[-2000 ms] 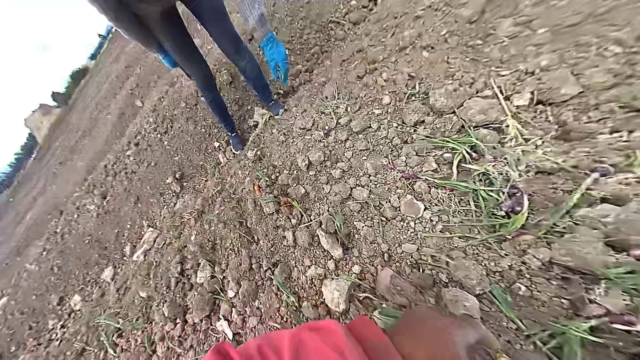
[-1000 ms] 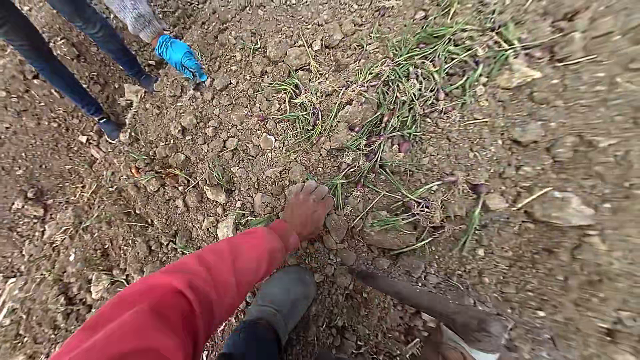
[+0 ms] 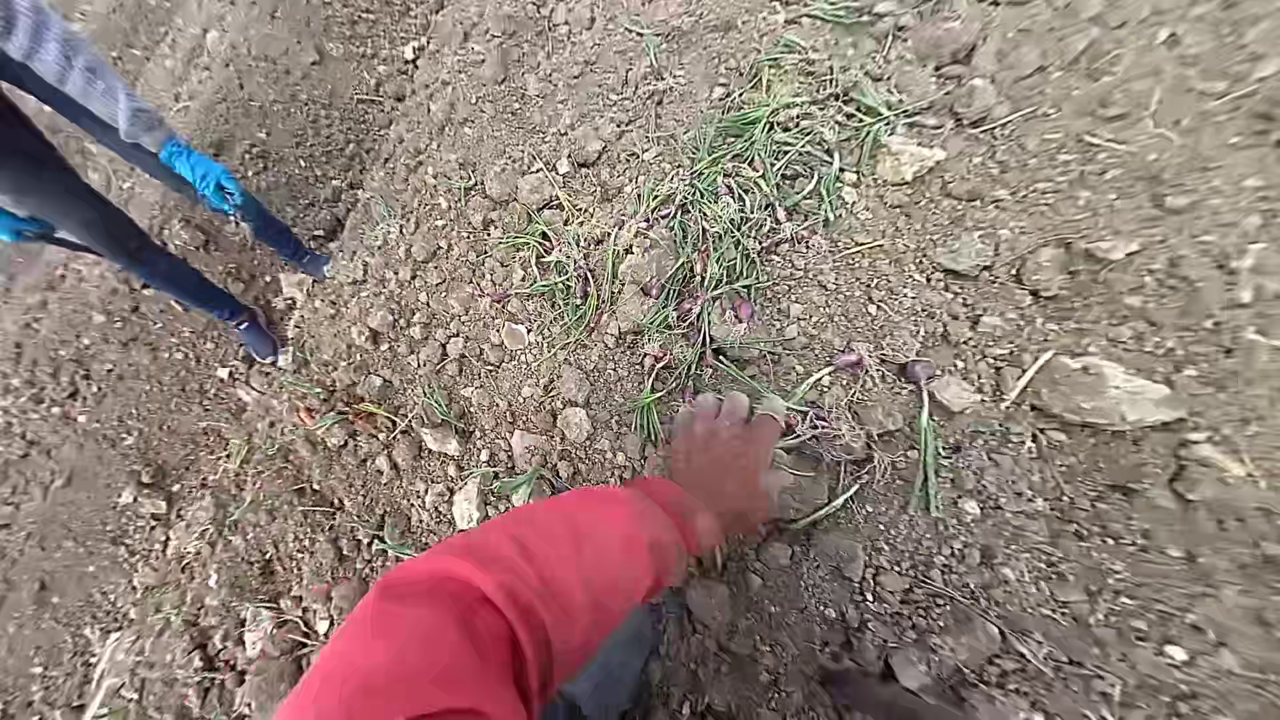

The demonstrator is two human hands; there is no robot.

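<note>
My left hand [image 3: 725, 460], in a red sleeve, reaches down to the soil at the lower end of a loose pile of red onion plants [image 3: 715, 230] with green leaves and pale roots. Its fingers point away from me and lie over or beside some leaves; blur hides whether they grip any. Just right of the hand lies an onion with long roots [image 3: 848, 362]. Farther right is a single purple onion [image 3: 919, 371], its green leaves trailing toward me. My right hand is not in view.
A co-worker's blue-gloved hand [image 3: 205, 178] and dark-trousered legs [image 3: 130, 235] are at upper left. Stones lie about the rough soil, among them a large flat one [image 3: 1105, 392] at right and a pale one [image 3: 468, 502]. My boot [image 3: 610, 670] shows beneath my arm.
The view has swung down and right, bringing the onion pile into fuller sight. My left hand, low at the frame's edge at first, now reaches over the soil by the onions.
</note>
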